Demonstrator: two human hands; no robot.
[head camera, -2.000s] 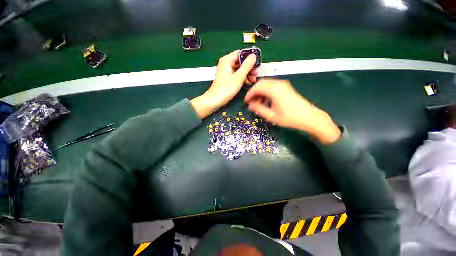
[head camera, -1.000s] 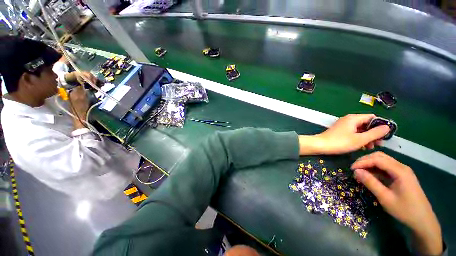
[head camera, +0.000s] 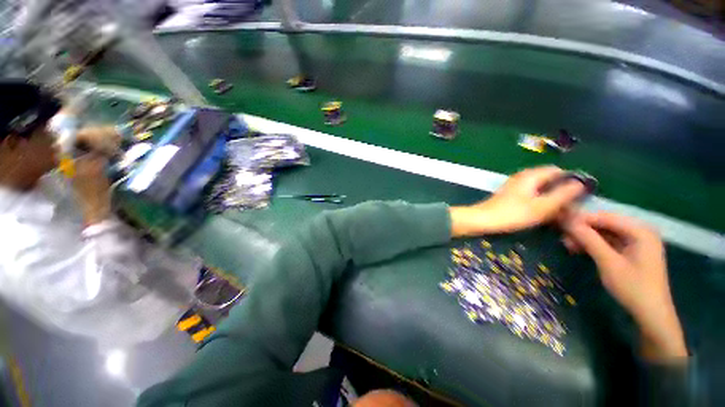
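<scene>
My left hand (head camera: 529, 196) holds a black rounded housing (head camera: 582, 180) above the white strip's near edge, thumb on top. My right hand (head camera: 624, 254) is close against it, its fingers meeting my left fingers just below the housing. The picture is blurred, and whether a small part is between the right fingertips cannot be seen. A loose pile of tiny white-silver and dark parts with yellow spots (head camera: 505, 292) lies on the green worktop below my hands.
The green belt (head camera: 381, 127) carries several spaced black housings with yellow-white pieces (head camera: 445, 124). Tweezers (head camera: 312, 197) lie left, beside clear parts bags (head camera: 242, 189). Beyond is a blue box (head camera: 179, 159) with a dark top. A person in white (head camera: 56, 254) works at far left.
My right hand has moved from above the pile up to my left hand and the housing. The view has shifted slightly and blurred. My left hand still holds the housing.
</scene>
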